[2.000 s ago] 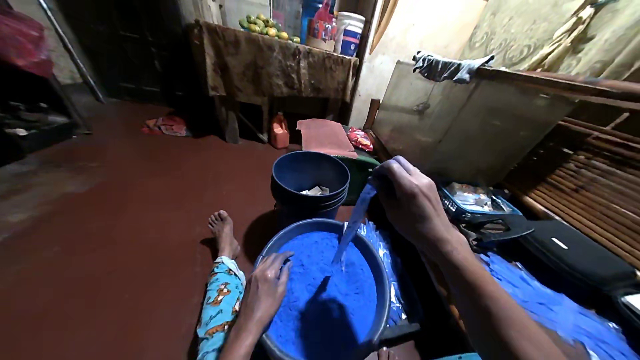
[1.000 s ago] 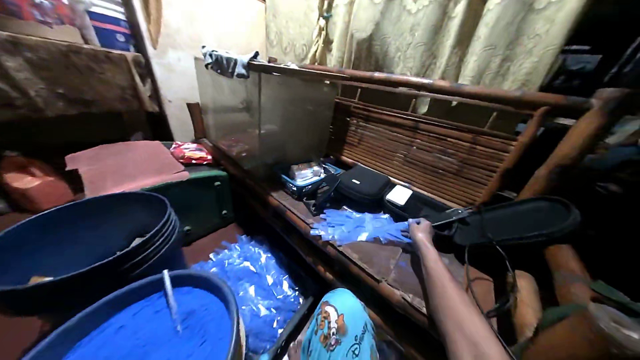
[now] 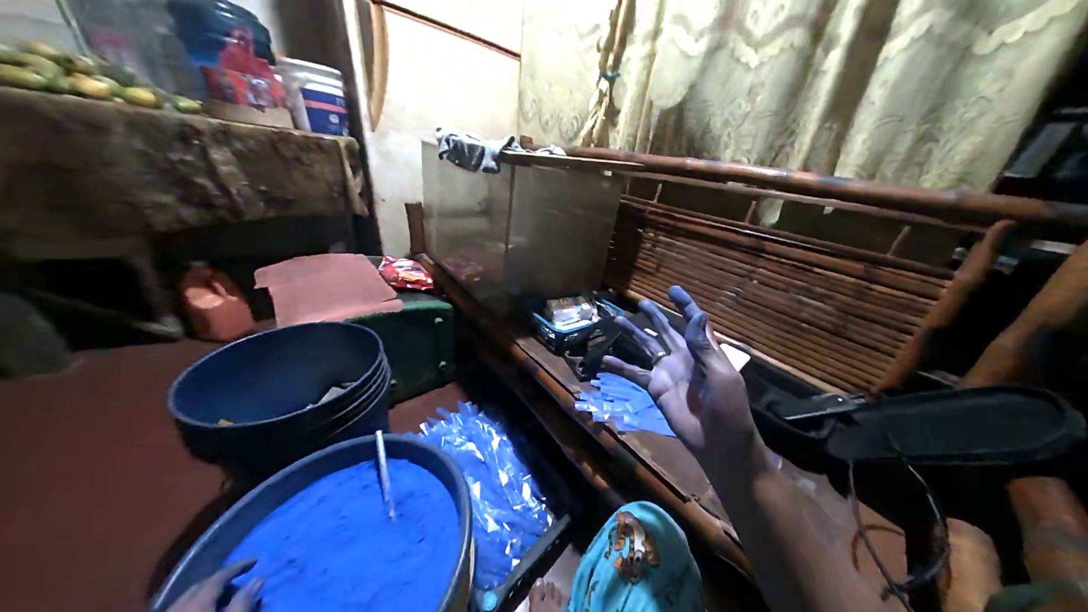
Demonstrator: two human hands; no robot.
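Observation:
Blue powder (image 3: 340,544) fills a round dark tub (image 3: 463,501), and a thin pale stick or spoon handle (image 3: 384,476) stands tilted in it. My left hand (image 3: 223,591) is at the tub's near left edge, partly cut off by the frame, fingers apart and holding nothing visible. Raised over the bamboo bench, my right hand (image 3: 680,374) has blue-stained, spread fingers and is empty. Behind and below it, a pile of blue plastic strips (image 3: 625,404) lies on the bench seat. More shiny blue-filled plastic pieces (image 3: 489,493) are heaped in a dark tray right of the tub.
Stacked dark buckets (image 3: 280,374) stand behind the tub, beside a green box (image 3: 416,340) topped with a pink sheet (image 3: 327,285). The bamboo bench (image 3: 765,289) holds a blue basket (image 3: 574,319) and a black case (image 3: 952,425). My patterned knee (image 3: 637,557) is near the bench edge.
My right hand held a clear strip over the tub, then touched the blue pieces on the bench; now it is lifted off them with spread fingers. The view has swung right since the first frame.

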